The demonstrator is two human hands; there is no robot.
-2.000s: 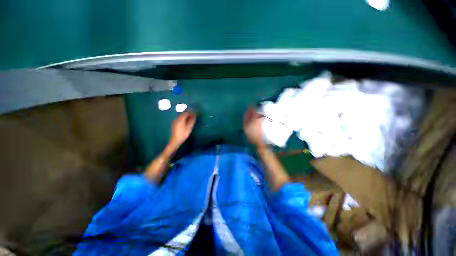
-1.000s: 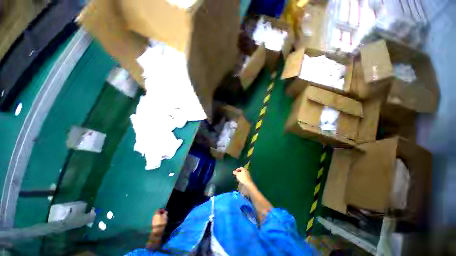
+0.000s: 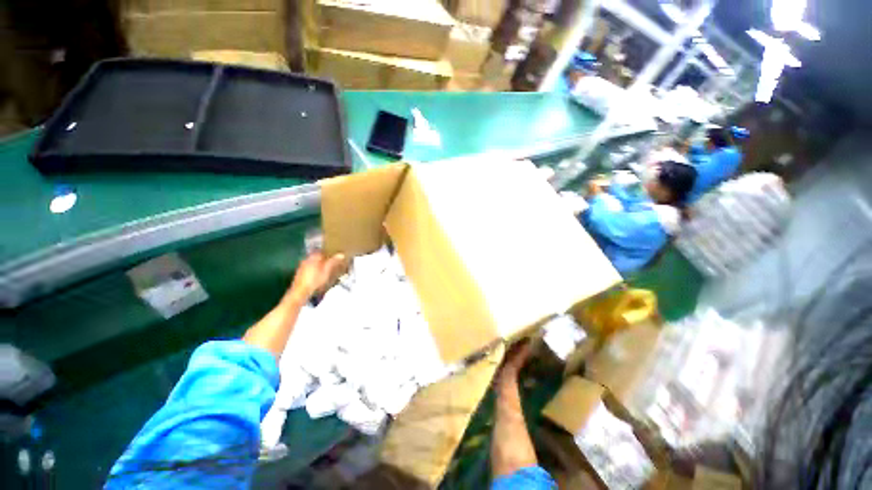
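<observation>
A large cardboard carton (image 3: 447, 273) lies tipped on the green bench, its open end facing me with flaps spread. A heap of small white pieces (image 3: 361, 330) spills from its mouth onto the bench. My left hand (image 3: 318, 275) holds the edge of the carton's left flap, beside the heap. My right hand (image 3: 513, 359) is at the carton's lower right edge, behind the right flap; its fingertips are partly hidden.
A black divided tray (image 3: 201, 120) and a small black item (image 3: 387, 133) lie on the upper bench. A white box (image 3: 167, 285) sits left of the heap. People in blue (image 3: 626, 225) work farther right. A yellow sack (image 3: 621, 309) and open cartons (image 3: 612, 445) stand at right.
The view has swung from the floor cartons to the bench and people. Both hands were empty and apart from the carton; now they are on its left and right sides.
</observation>
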